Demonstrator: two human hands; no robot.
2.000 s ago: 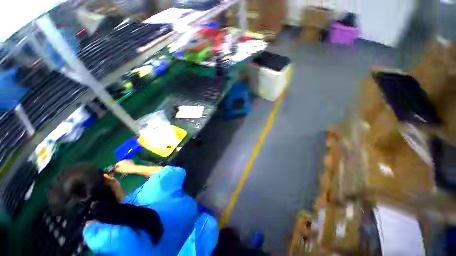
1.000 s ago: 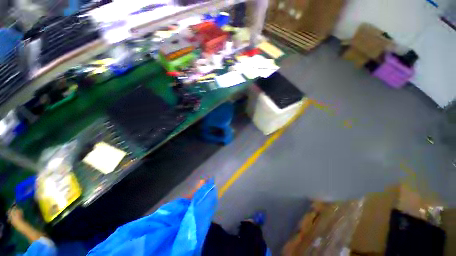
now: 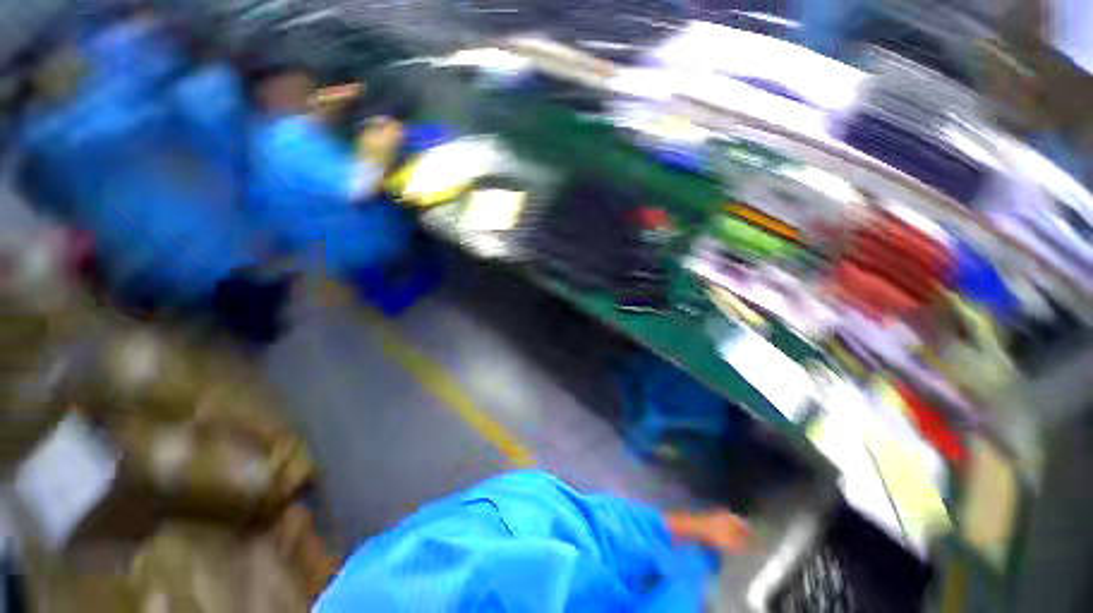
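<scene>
The whole view is motion-blurred. A bare hand (image 3: 719,528) reaches out of a blue sleeve at the bottom centre. It seems to be my left hand, pointing right, beside the bench edge. Its fingers are too blurred to tell their pose, and no held thing can be made out. My right hand is not in view. Nearest the hand is a black tray-like slab (image 3: 865,563) with a light edge, at the lower right. Pale sheets (image 3: 869,461) lie on the bench's near right part.
The green bench (image 3: 767,389) runs across the upper view with a dark tray (image 3: 593,234), red bins (image 3: 889,263) and a yellow tray (image 3: 434,177). People in blue smocks are at upper left. A blue stool (image 3: 674,413) is under the bench. Brown cartons (image 3: 192,455) stand lower left; a yellow line marks the floor.
The view has swung and tilted, so the bench now slopes down to the right and the cartons are at left. The visible hand now shows right of the blue sleeve.
</scene>
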